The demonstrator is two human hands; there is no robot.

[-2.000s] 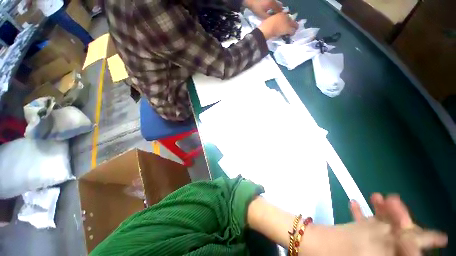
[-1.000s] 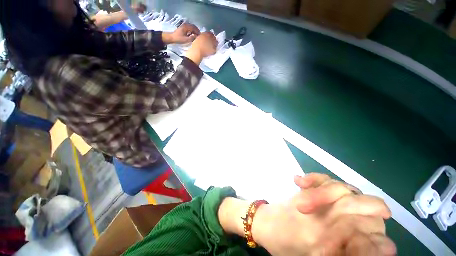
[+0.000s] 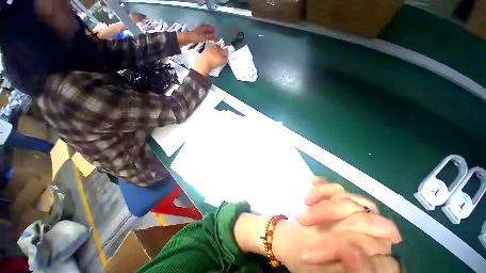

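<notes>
White looped housings stand at the right on the green surface: one (image 3: 436, 191), another (image 3: 458, 205) beside it, and a third cut off by the right edge. A bright stack of white sheets (image 3: 245, 165), overexposed, lies fanned at the centre. My left hand (image 3: 330, 226), with a bracelet and green sleeve, is over the stack's lower right corner; no object shows in it. My right hand (image 3: 354, 261) overlaps it from below, mostly hidden and blurred; its grip cannot be made out.
A neighbour in a plaid shirt (image 3: 117, 106) handles white sleeves beside a black tangled heap (image 3: 152, 75). One wrapped unit (image 3: 243, 64) lies beyond. A white strip (image 3: 341, 169) crosses the green surface (image 3: 346, 106). A stool (image 3: 141, 196) and open cardboard box (image 3: 128, 253) are at lower left.
The view has turned right, bringing the housings into sight. My hands have come together from a more spread pose and stay overlapped. The neighbour's hands have shifted slightly.
</notes>
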